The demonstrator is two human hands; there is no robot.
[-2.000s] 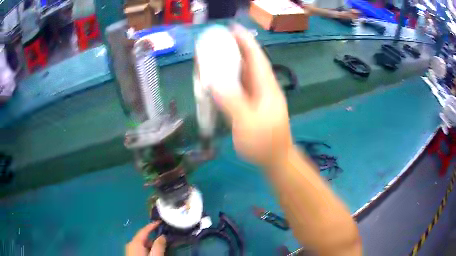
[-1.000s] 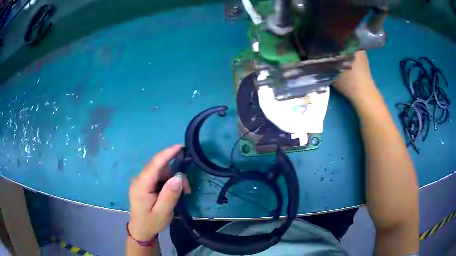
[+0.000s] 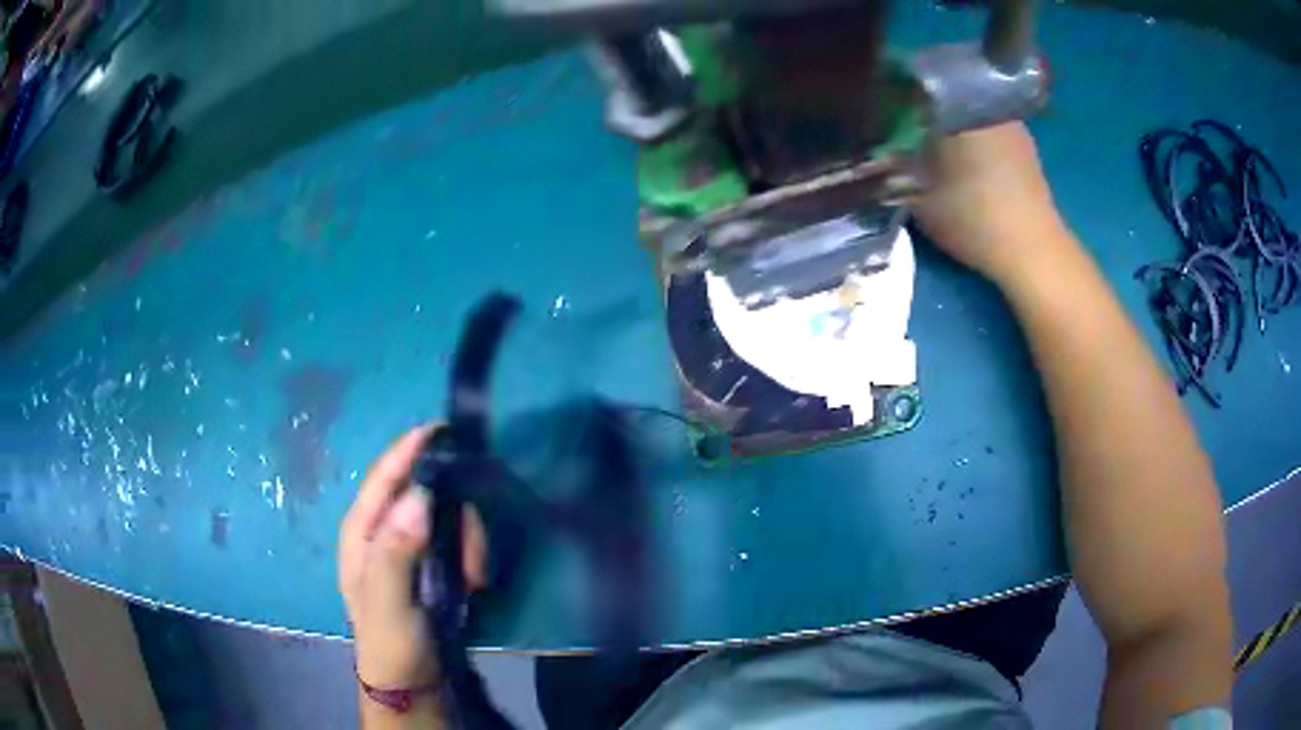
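My left hand (image 3: 388, 549) grips a black headband assembly (image 3: 450, 571) at the bench's front edge. The assembly is turned partly edge-on and its right part is blurred. A thin cable runs from it toward the press base. The hand press (image 3: 699, 186), with a green body and grey head, stands at the middle top. Its round white nest (image 3: 842, 335) lies under the head on the dark press base (image 3: 756, 418), and no hoop is seen in it. My right hand (image 3: 985, 200) is beside the press on its right; its fingers are hidden behind the press, so its grip cannot be told.
A tangled pile of loose curved strips (image 3: 1213, 235) lies on the blue-green bench (image 3: 271, 414) at the far right. Black hoops (image 3: 136, 136) lie on the darker green belt at the upper left. The wearer's lap is below the bench edge.
Compared with one second ago, my left hand has moved slightly left and turned the headband assembly from flat to edge-on. My right hand stays beside the press, away from the lever handle held two seconds ago.
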